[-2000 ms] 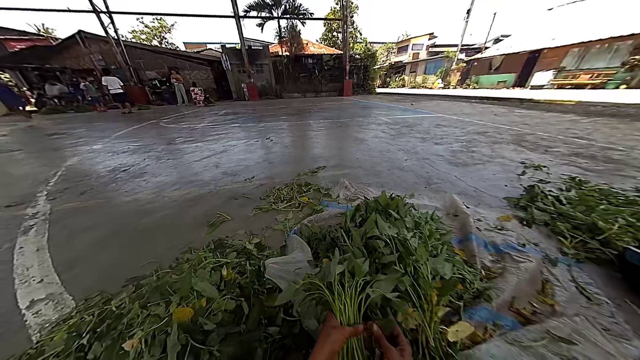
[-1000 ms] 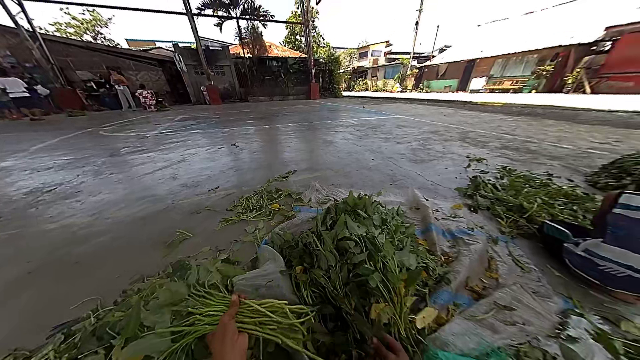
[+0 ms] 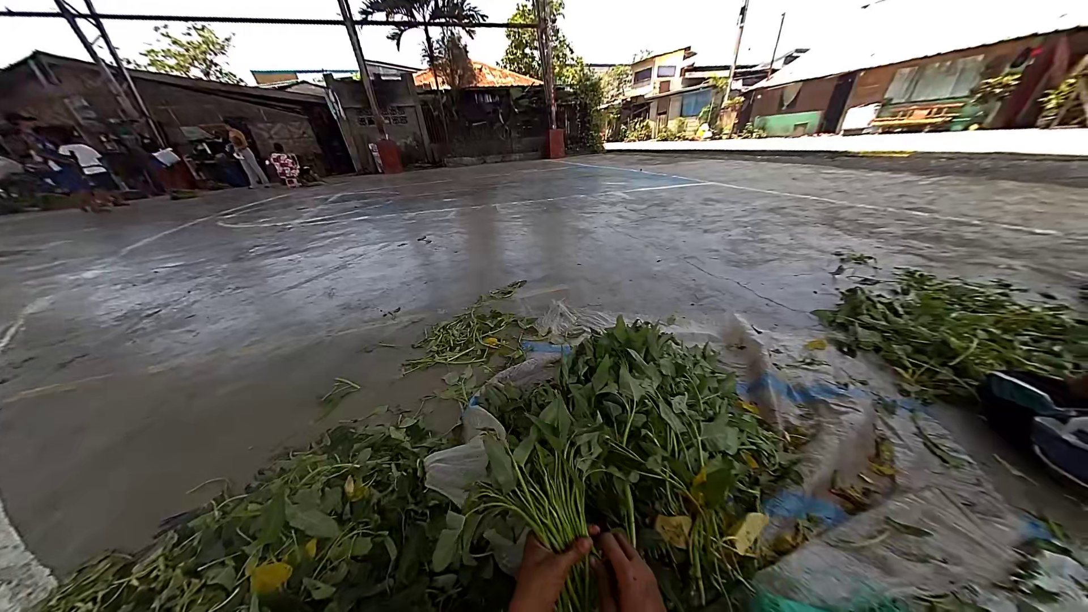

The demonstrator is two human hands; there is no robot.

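My left hand (image 3: 548,574) is closed around a bunch of long green stems (image 3: 552,501), its leaves pointing away from me. Close against the same stems, on their right side, is my right hand (image 3: 625,571); whether its fingers grip a stem cannot be told. Behind and right of the hands, a large heap of leafy greens (image 3: 680,408) lies on a plastic woven sack (image 3: 918,527) with blue stripes. Another pile of leafy greens (image 3: 340,510) spreads on the ground to the left. A few yellow leaves (image 3: 750,533) are mixed into the greens.
More greens (image 3: 952,327) lie at the right, beside a person's shoe-like dark item (image 3: 1050,416) at the edge. A small scatter of stems (image 3: 476,331) rests on the concrete court (image 3: 340,280) ahead. Several people stand or sit far off at the left, near low buildings.
My left hand, which held a bunch of stems sideways over the left pile, has come right. The stems in it now point forward, and my right hand has moved in beside it.
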